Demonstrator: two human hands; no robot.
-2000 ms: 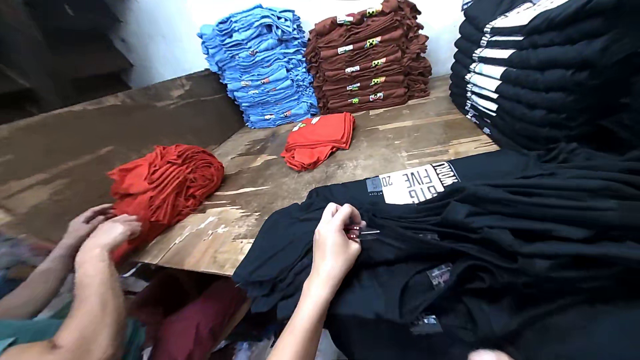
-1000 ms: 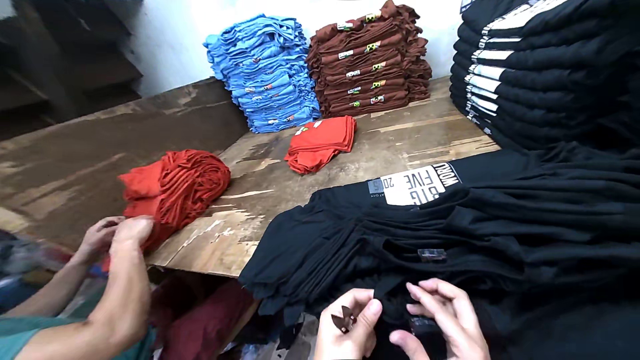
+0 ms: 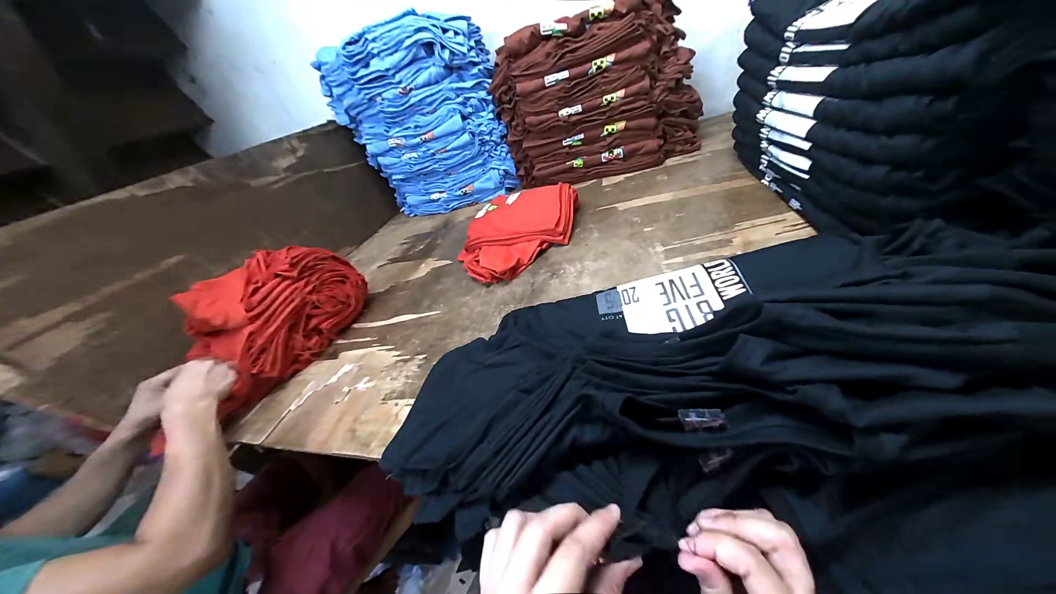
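Observation:
Black T-shirts (image 3: 792, 355) lie in a spread pile at the table's near edge, a white print showing on one and small neck labels inside the collars. At the bottom of the view, my left hand (image 3: 557, 549) has curled fingers at the dark cloth. My right hand (image 3: 742, 549) is just beside it, thumb and fingertips together at the black fabric. Whether either hand pinches the cloth is hard to tell, as the black material hides what lies between them.
A co-worker's hands (image 3: 186, 392) are at a bunch of red shirts (image 3: 280, 318) on the left. Folded red shirts (image 3: 524, 227) lie mid-table (image 3: 610, 247). Behind stand blue (image 3: 421, 115), brown (image 3: 594, 99) and black (image 3: 874, 107) folded stacks. Maroon cloth (image 3: 330, 528) hangs below the edge.
My left hand has come down from the black collar area to the near edge, and my right hand has come into view beside it. A small dark thing seen at my left fingers earlier no longer shows.

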